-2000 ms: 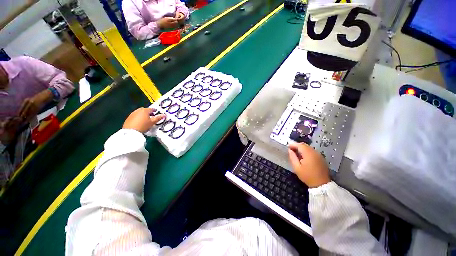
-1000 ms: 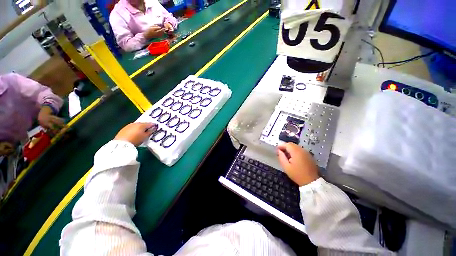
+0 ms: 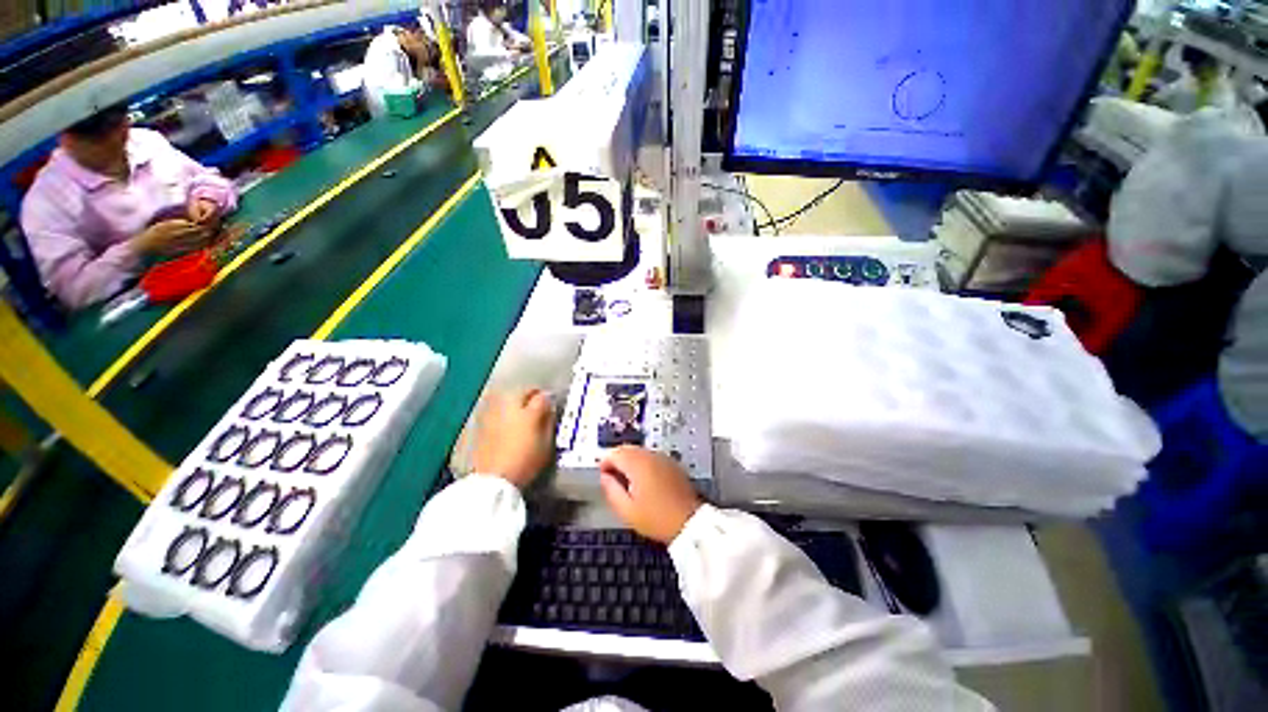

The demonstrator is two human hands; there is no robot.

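My left hand (image 3: 515, 437) is at the left edge of the silver fixture plate (image 3: 684, 383), fingers bent; whether it holds a ring is hidden. My right hand (image 3: 649, 492) is at the plate's front edge, fingers curled, contents unclear. Between and beyond them is the black inspection fixture (image 3: 623, 415), with a ring-shaped outline on its seat. On the left, a white tray (image 3: 348, 487) holds rows of black rings; its nearest row shows three. On the right, a thick white tray stack (image 3: 890, 390) has one black ring (image 3: 1026, 323) near its far right corner.
The camera head (image 3: 563, 167) overhangs the area behind the plate, with a monitor (image 3: 918, 91) behind right. A keyboard (image 3: 591, 584) and mouse (image 3: 900, 568) lie below. The tray sits on the green belt (image 3: 459, 257). A seated person (image 3: 118, 209) works across it.
The view has turned right. My left hand has left the tray and come to the plate's left side. My right hand remains near the plate's front. The monitor and right stack show more fully.
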